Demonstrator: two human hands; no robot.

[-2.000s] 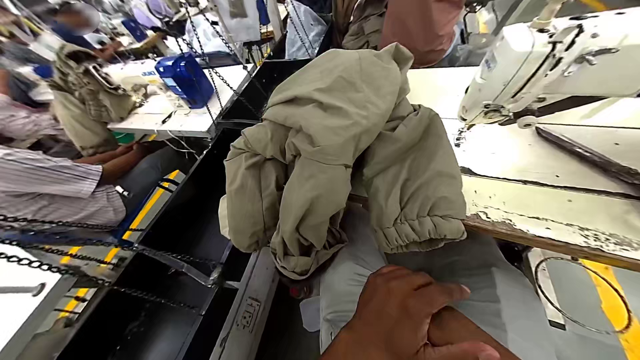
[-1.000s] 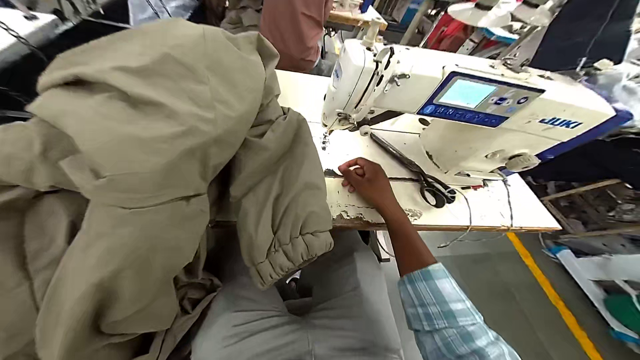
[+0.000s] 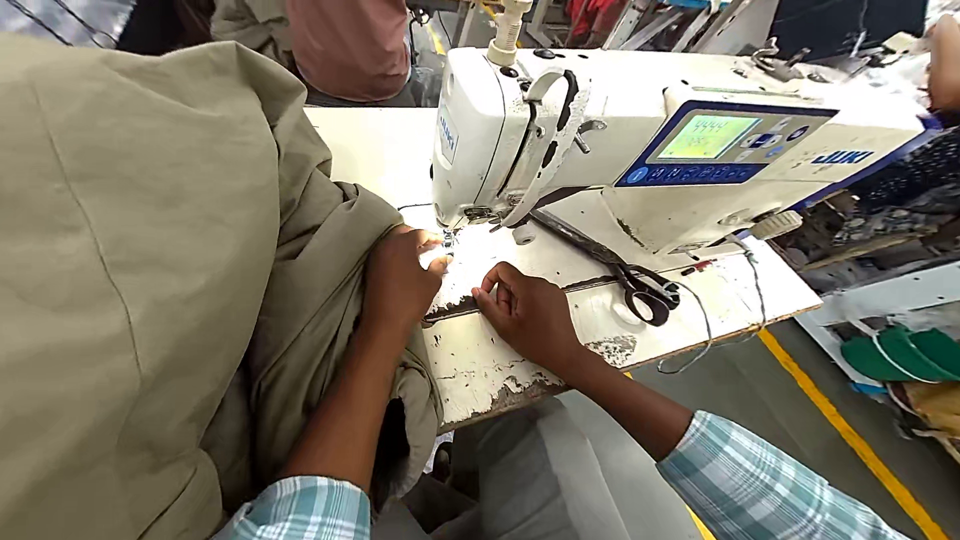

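Note:
My left hand (image 3: 401, 274) is at the needle area of a white Juki sewing machine (image 3: 555, 127), its thumb and forefinger apart near the presser foot (image 3: 448, 238). Whether those fingers hold a thread is too small to tell. My right hand (image 3: 525, 311) rests over the front of the worn white table, thumb and fingertips drawn together; no held thing can be made out. A khaki fabric garment (image 3: 150, 247) lies bunched at the left, against my left hand and forearm. Black-handled scissors (image 3: 645, 292) lie on the table right of my right hand, blades under the machine arm.
The white sewing table (image 3: 480, 367) has a chipped front edge. A loose grey cord (image 3: 709, 330) hangs over it at the right. Behind the machine sits another person in a reddish garment (image 3: 349, 49). A green item (image 3: 900, 352) is on a rack at the lower right.
The view has swung right and come closer to the machine. My left hand, not seen one second ago, is now by the needle. My right hand has moved from near the needle toward the table's front.

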